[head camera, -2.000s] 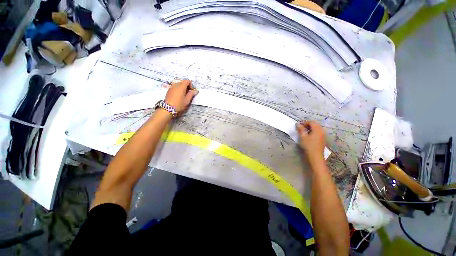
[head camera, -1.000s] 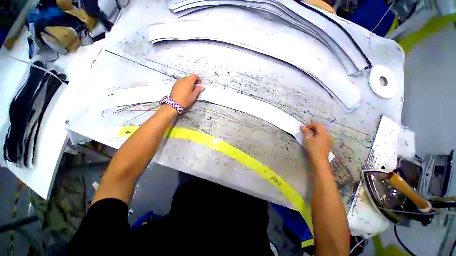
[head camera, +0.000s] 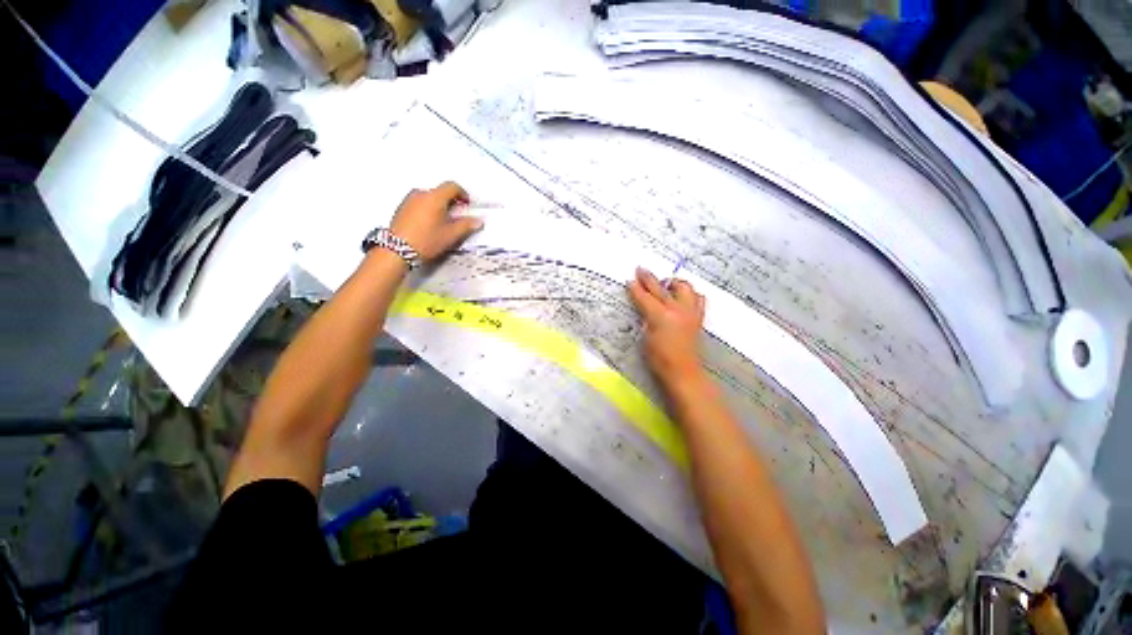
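Note:
A curved white waistband piece (head camera: pixel 813 378) lies on the pressing table, its right end towards the near right. My left hand (head camera: pixel 428 226) is at its left part, fingers curled in a pinch; white on white hides the exact grip. My right hand (head camera: pixel 670 325) has its bent fingertips on the band near its middle, holding it against the table. A small blue-purple thing (head camera: pixel 678 264) shows just beyond the right fingers, too small to tell. The yellow marking template (head camera: pixel 583 364) lies nearer me, partly under my right forearm.
Stacked waistband pieces (head camera: pixel 844 93) and another white band (head camera: pixel 795 186) lie at the far side. A tape roll (head camera: pixel 1061 335) is at the right. The iron (head camera: pixel 999 605) is cut off at the lower right. A tied dark bundle (head camera: pixel 205 205) lies on the left side table.
The view has turned right-down, showing the table tilted. My right hand has moved left along the band from near its right end to its middle, uncovering that end.

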